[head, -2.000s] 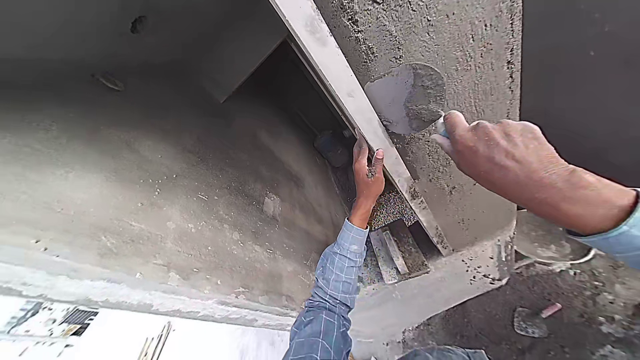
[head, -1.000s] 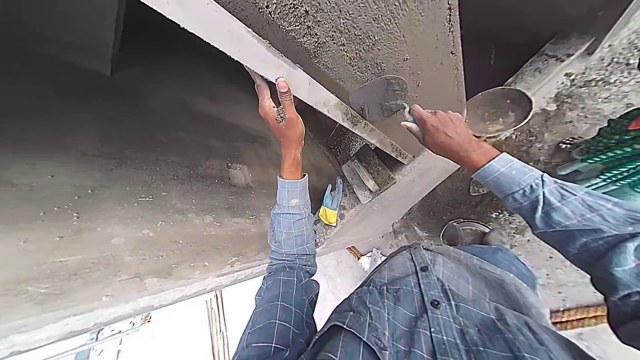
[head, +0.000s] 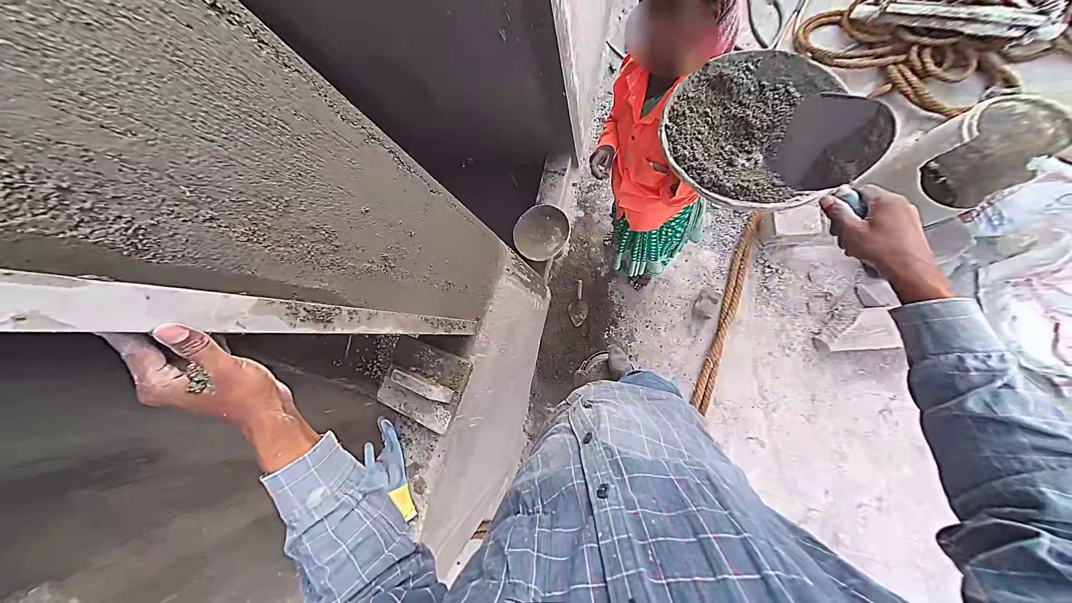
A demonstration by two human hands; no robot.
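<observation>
My left hand (head: 213, 381), with a dab of mortar on its skin, grips the lower edge of a long pale straightedge (head: 209, 310). The straightedge lies along the edge of a surface coated with rough wet mortar (head: 209, 167). At the upper right, my right hand (head: 888, 234) is closed on the handle of a trowel, and the trowel's blade (head: 825, 142) rests in a round pan (head: 779, 199) of grey mortar. Part of the blade is hidden in the mortar.
A co-worker in an orange shirt (head: 649, 159) stands beside the pan. A small bowl (head: 542, 233), a pointing trowel (head: 578, 308), plastering floats (head: 423, 385) and a blue and yellow glove (head: 392, 469) lie around. Rope (head: 727, 314) runs along the floor; more rope (head: 921, 71) is coiled behind.
My right hand has moved with the trowel from the mortared surface to the pan on the right. My left hand stays on the straightedge. The view has swung to the right.
</observation>
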